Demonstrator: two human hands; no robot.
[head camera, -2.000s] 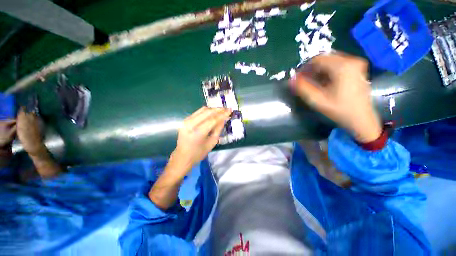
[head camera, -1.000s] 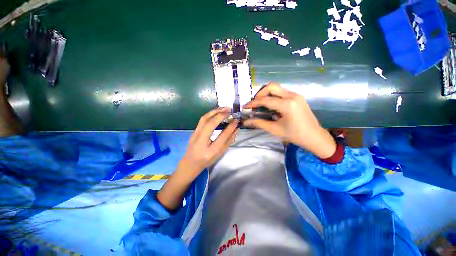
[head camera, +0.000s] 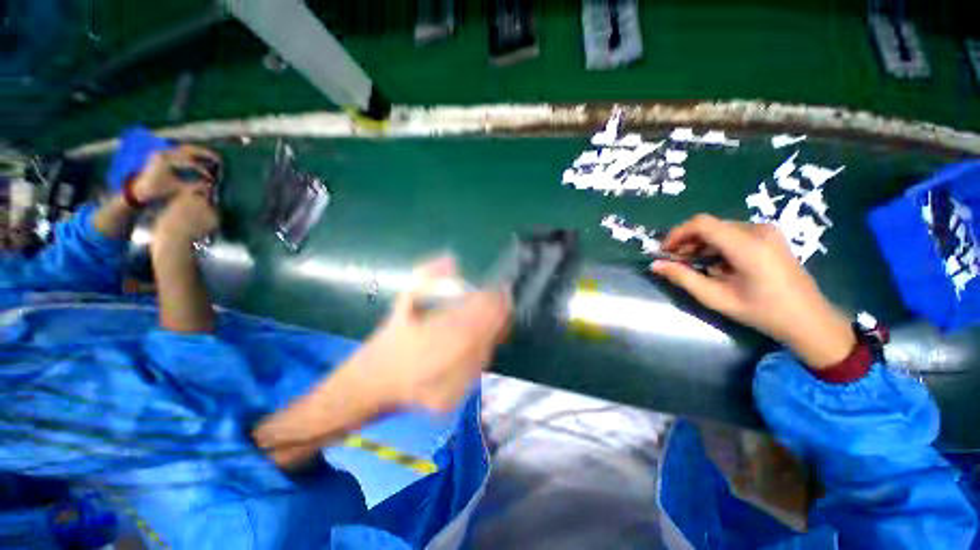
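A phone frame assembly (head camera: 543, 274), dark and blurred, is at the front middle of the glossy green bench. My left hand (head camera: 435, 338), also blurred, grips its left side with the fingertips. My right hand (head camera: 741, 285) is closed on a slim dark tool, which looks like tweezers (head camera: 688, 259). Its tip is beside a short row of small white-patched boards (head camera: 629, 230). Whether the tip touches them cannot be told.
A pile of white-patched boards (head camera: 629, 167) and loose white pieces (head camera: 793, 204) lie behind. A blue bin (head camera: 908, 252) is at right. Dark strips (head camera: 296, 204) and a neighbour's hands (head camera: 183, 199) are at left. Phone frames (head camera: 613, 32) lie on the conveyor beyond the worn rail (head camera: 473, 120).
My right hand has moved away from the phone frame, back and right to the small boards. The frame now shows dark instead of silver-white, with my left hand at its side. The view has shifted.
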